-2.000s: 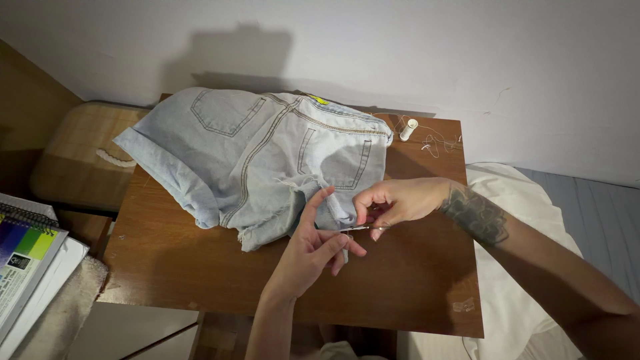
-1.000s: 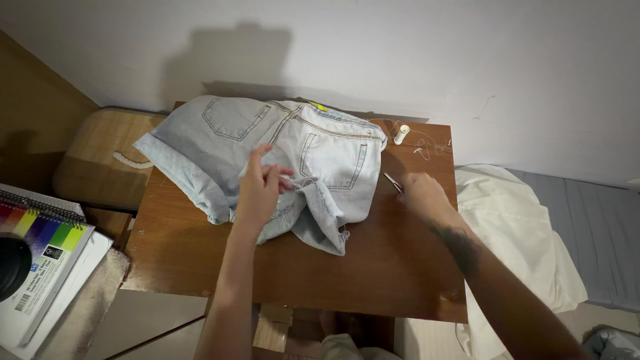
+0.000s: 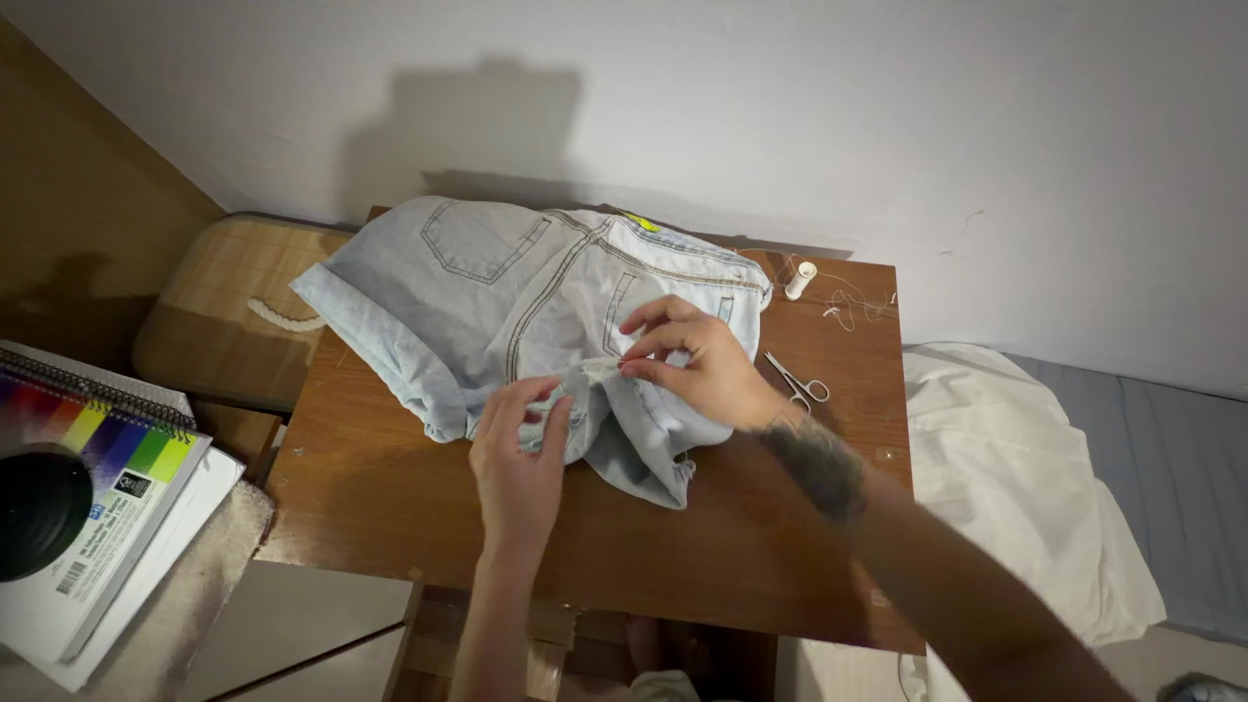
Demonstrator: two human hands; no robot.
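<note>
Light-blue denim shorts (image 3: 468, 302) lie spread on a brown wooden table (image 3: 390, 507), back pockets facing up. My left hand (image 3: 522, 439) is at the lower hem, its thumb and fingers curled about the cloth; whether they pinch it is not plain. With thumb and fingertips, my right hand (image 3: 687, 361) pinches at a frayed, lifted part of the leg, below the right pocket. Small metal scissors (image 3: 798, 380) rest on the table right of the shorts, near my right wrist. Behind them stands a white thread spool (image 3: 800, 281), with loose thread (image 3: 846, 307) beside it.
Left of the table are a wooden board with a rope handle (image 3: 224, 292), a spiral-bound pad (image 3: 107, 487) and a round black object (image 3: 41, 512) on the pad. White cloth (image 3: 1014, 478) hangs at the right, next to a grey-blue padded surface (image 3: 1160, 468). A wall borders the table's back.
The scissors, in my right hand a second ago, now lie on the table. My right hand has moved left onto the shorts. My left hand has moved down to the hem.
</note>
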